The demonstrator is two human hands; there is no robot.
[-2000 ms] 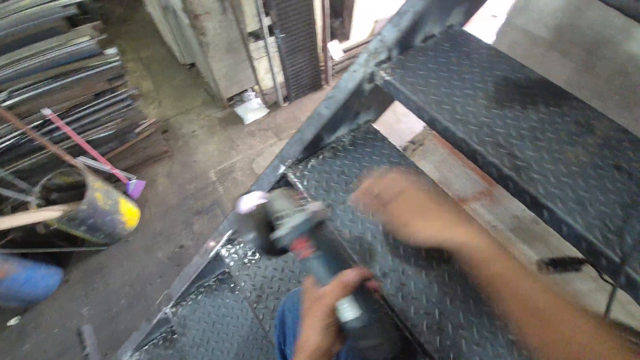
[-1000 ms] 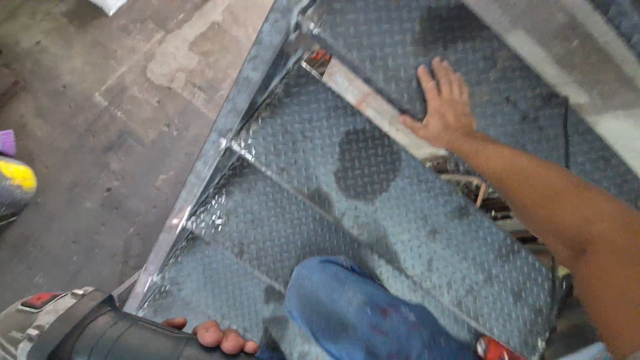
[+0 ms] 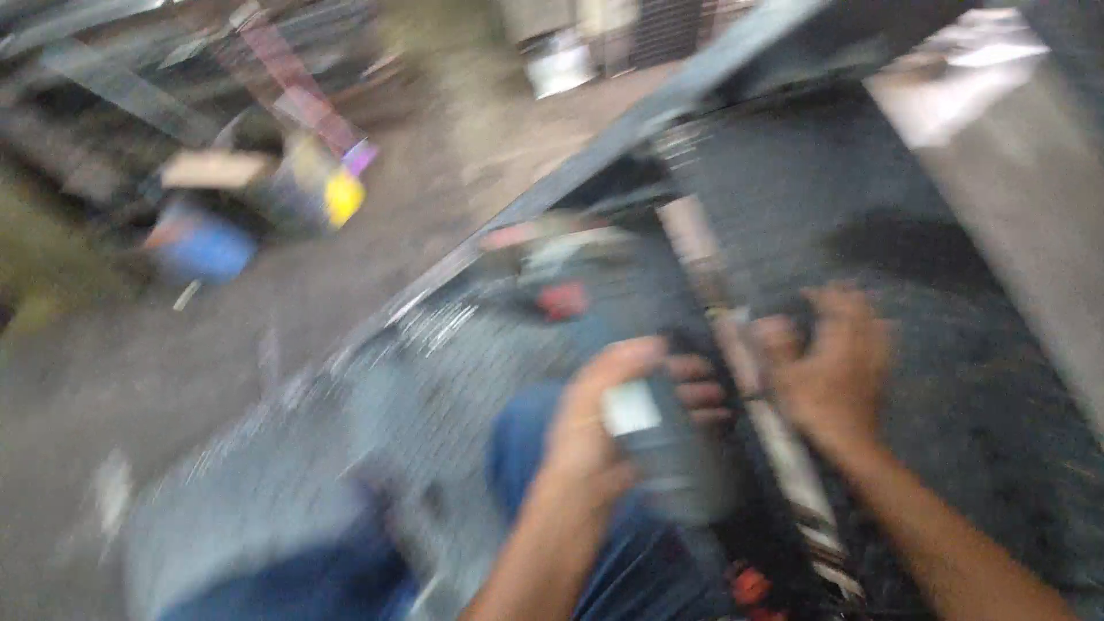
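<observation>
The whole view is blurred by motion. My left hand (image 3: 604,414) is wrapped round the body of an angle grinder (image 3: 673,466), whose head points up and left over the metal stair steps. Right of it, my right hand (image 3: 828,371) rests at the near edge of a dark steel tread (image 3: 931,345), fingers apart; whether it bears on the plate cannot be told. A steel stringer (image 3: 552,185) runs diagonally along the left side of the steps. My jeans-clad legs (image 3: 638,561) are below the grinder.
Beyond the stringer lies the concrete floor (image 3: 285,345). At the upper left stand a blue container (image 3: 207,250), a container with a yellow patch (image 3: 345,197) and stacked metal stock (image 3: 112,95). A narrow gap (image 3: 759,388) separates two treads.
The grinder, low at the lower left a second ago, is now in front of me over the steps. My right hand remains by a tread edge. The view has swung considerably.
</observation>
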